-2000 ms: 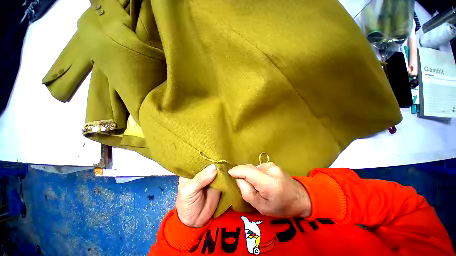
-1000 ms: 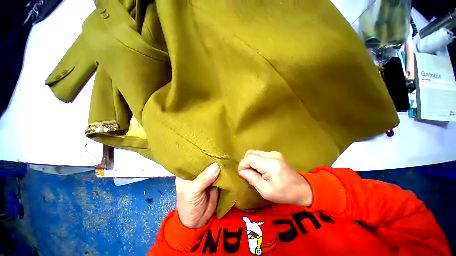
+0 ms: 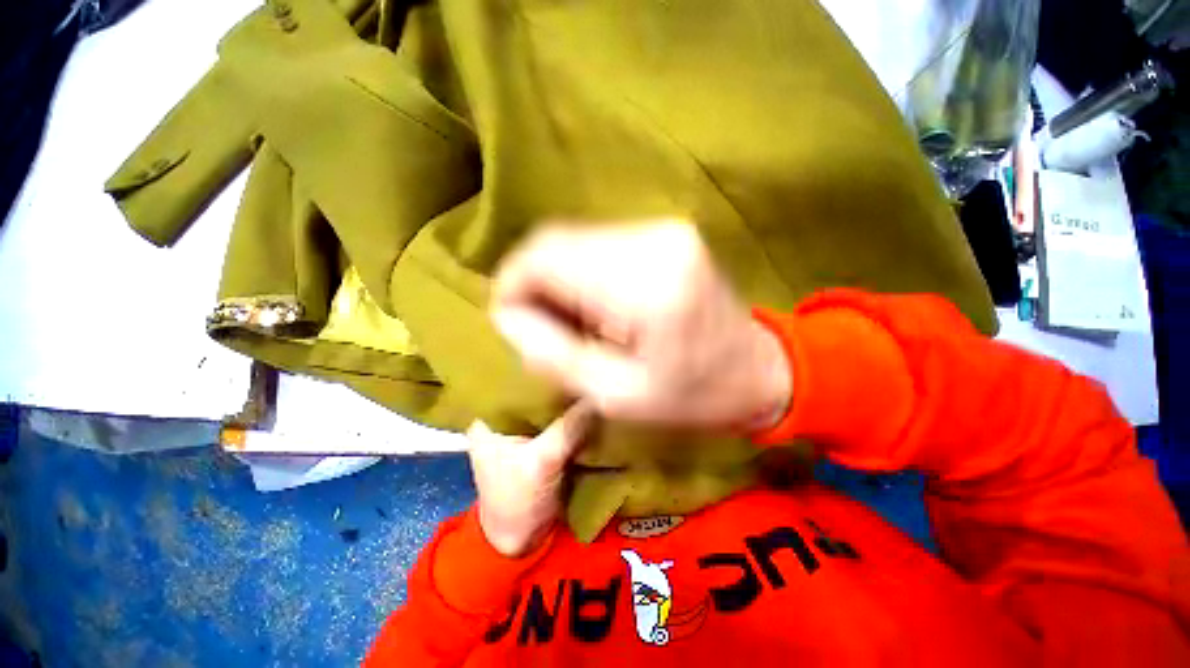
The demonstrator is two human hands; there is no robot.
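A large mustard-olive coat (image 3: pixel 679 144) lies across the table, its near edge against the orange-red sweatshirt. My left hand (image 3: pixel 516 485) pinches a fold of the cloth at the near edge, thumb towards the right. My right hand (image 3: pixel 640 326) is raised above the cloth, just up and right of my left hand, blurred by motion, its fingers curled together. No needle or thread can be made out in it. A sleeve (image 3: pixel 183 183) with small buttons lies to the left. Yellow lining (image 3: pixel 366 320) shows beside a glittery trim (image 3: pixel 261 313).
At the right lie a clear plastic bag (image 3: pixel 972 91) with olive pieces, a black flat object (image 3: pixel 989 242), a pale box or booklet (image 3: pixel 1086 248), a white rounded thing (image 3: pixel 1090 141) and a silver cylinder (image 3: pixel 1109 99). Dark cloth is at the upper left. The floor is blue.
My right hand has lifted up and left from the seam and now covers it. My left hand has turned slightly. The view has shifted, and the cloth near the sweatshirt has folded differently.
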